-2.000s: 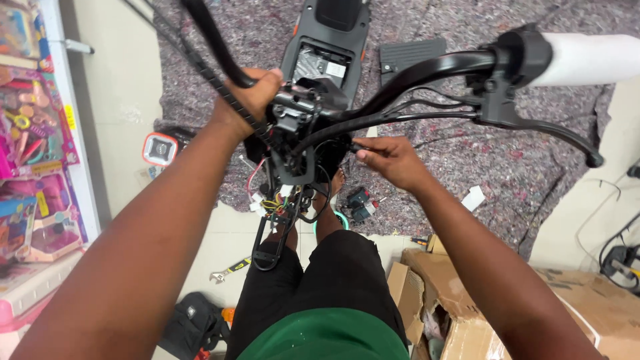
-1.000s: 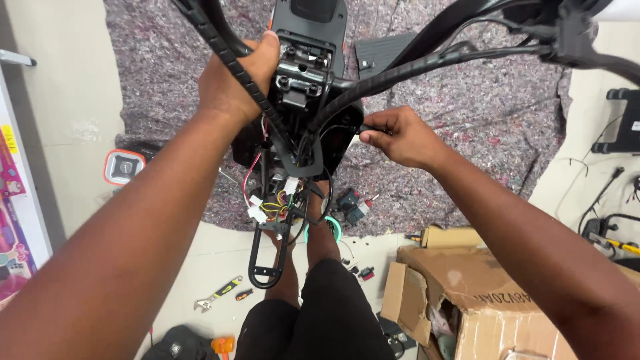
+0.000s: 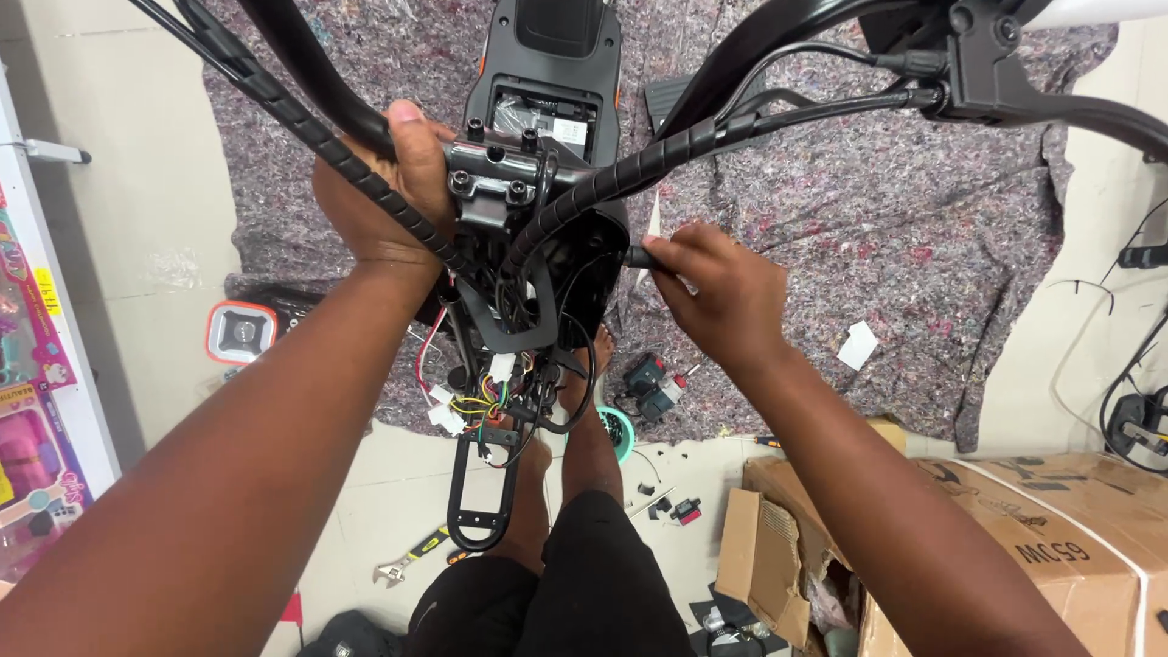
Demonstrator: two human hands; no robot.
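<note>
My left hand (image 3: pixel 392 196) is closed around the black handlebar (image 3: pixel 342 91) just left of the silver-and-black stem clamp (image 3: pixel 493 182). Between the thumb and fingers of my right hand (image 3: pixel 721 292) is the end of a black cable or rod-like part (image 3: pixel 639 257), at the right side of the black front housing (image 3: pixel 593 274). What it joins inside the housing is hidden. Below the clamp hang colored wires (image 3: pixel 493 401) with white connectors (image 3: pixel 445 412), over a black looped metal bracket (image 3: pixel 481 497). Spiral-wrapped cables (image 3: pixel 630 173) run from the brake lever (image 3: pixel 1058 109) into the housing.
A speckled grey felt mat (image 3: pixel 876 237) covers the floor, with a power tool (image 3: pixel 652 388) on it. A green bowl of small parts (image 3: pixel 613 433) is by my feet. An adjustable wrench (image 3: pixel 411 557) lies lower left, a torn cardboard box (image 3: pixel 1031 538) lower right, and a square work light (image 3: pixel 241 331) at left.
The handlebar and front assembly have turned somewhat between frames, my left hand staying on the bar. My right hand remains beside the housing's right side, fingers still pinched on the black part.
</note>
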